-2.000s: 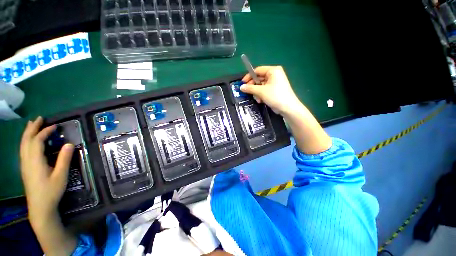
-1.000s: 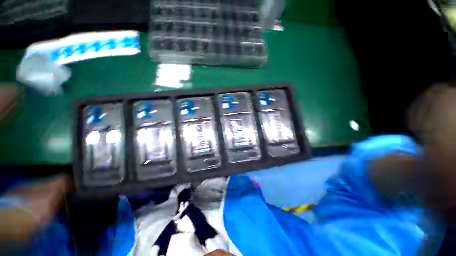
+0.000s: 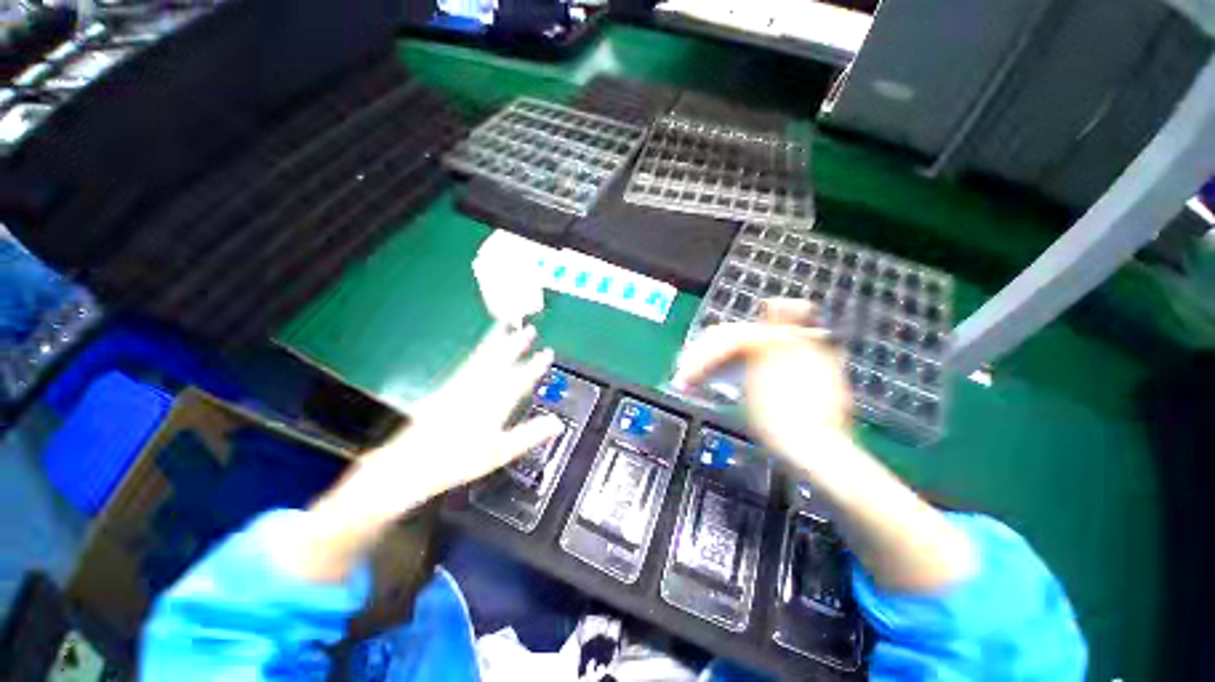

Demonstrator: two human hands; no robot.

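The black foam tray [image 3: 526, 549] lies in front of me with phone bodies [image 3: 621, 493] in its pockets; four show. Small blue pieces [image 3: 636, 421] sit near the phone tops. My left hand [image 3: 460, 416] is over the tray's left end, fingers apart, partly covering the leftmost phone. My right hand [image 3: 794, 386] is blurred, fingers bent, above the tray's back edge beside the clear blister tray [image 3: 919, 320]. No tweezers can be made out. The right forearm hides part of the rightmost visible phone. The white sticker sheet [image 3: 606, 284] with blue shapes lies behind the tray.
Two more clear blister trays [image 3: 553, 153] lie on black trays further back. Stacked black foam trays [image 3: 307, 200] stand at the left. An open carton [image 3: 123, 500] and a blue basket [image 3: 100, 440] are at lower left. A grey post [image 3: 1099, 227] rises at right.
The view has swung left and up, bringing in the carton, stacks and post. Both hands, blurred at the sides one second ago, are now over the tray. The right hand's tweezers no longer show.
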